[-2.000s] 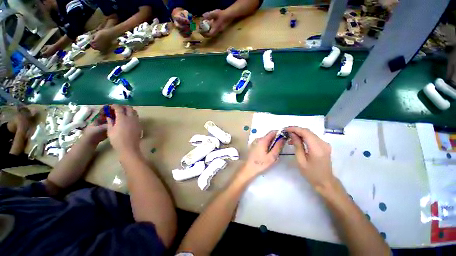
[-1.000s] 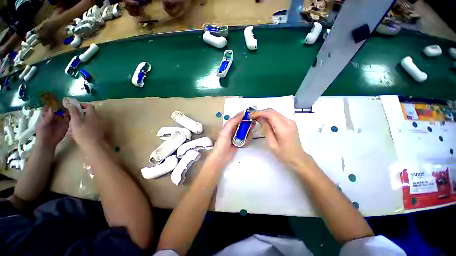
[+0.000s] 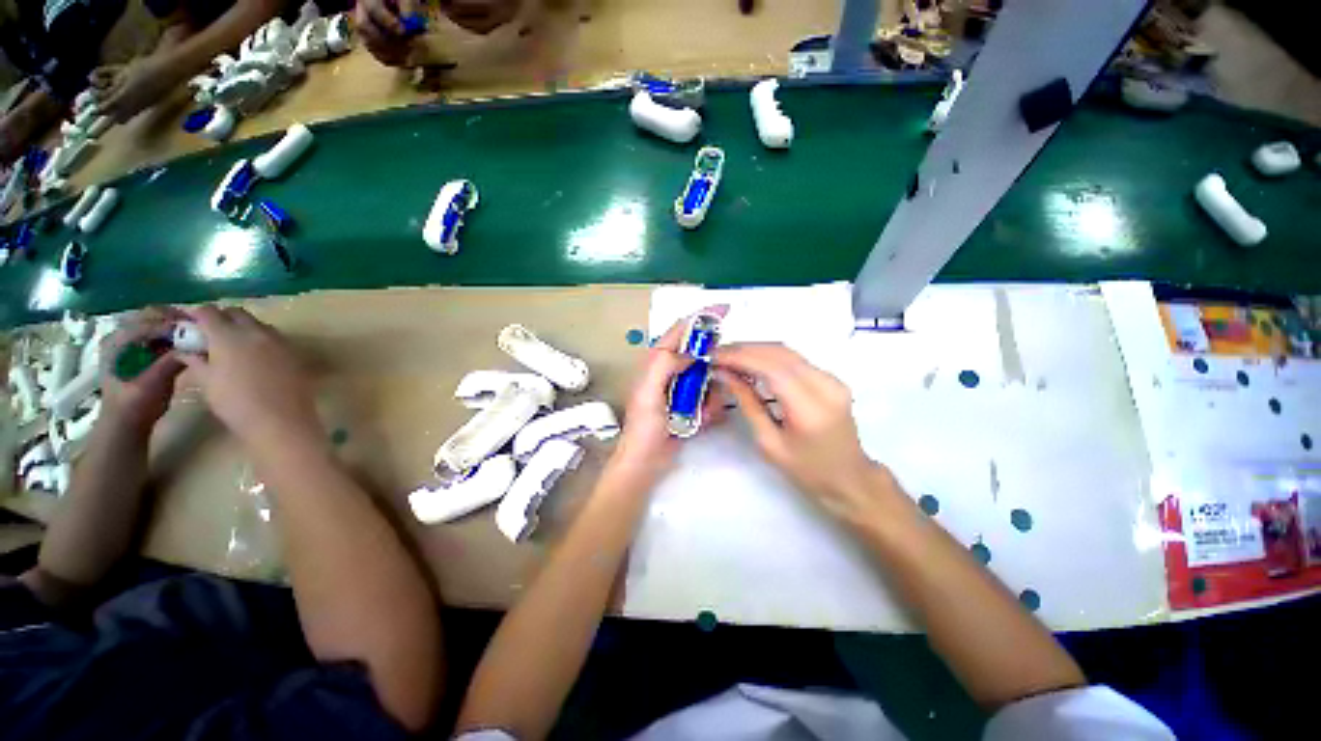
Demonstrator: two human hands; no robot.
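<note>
My left hand (image 3: 658,394) holds a partly filled white housing (image 3: 681,421) upright over the left edge of the white sheet. A bright blue battery cell (image 3: 694,379) lies inside it, with another blue part near its top end. My right hand (image 3: 790,413) is at the housing's right side, its thumb and fingertips at the middle of the open face. Whether these fingers grip anything is hidden. A small pile of white housing halves (image 3: 494,423) lies on the brown board, left of my hands.
A green conveyor belt (image 3: 551,232) carries white housings, some with blue inside. A grey metal post (image 3: 949,167) stands behind the white sheet (image 3: 869,579). Another person's hands (image 3: 217,369) work at the left. More people sit across the belt. A red and white printed panel (image 3: 1231,543) lies right.
The blue battery, earlier between my fingers, now lies in the housing in my left hand. My right fingers moved from its top end to its middle. Belt housings shifted right since one second ago.
</note>
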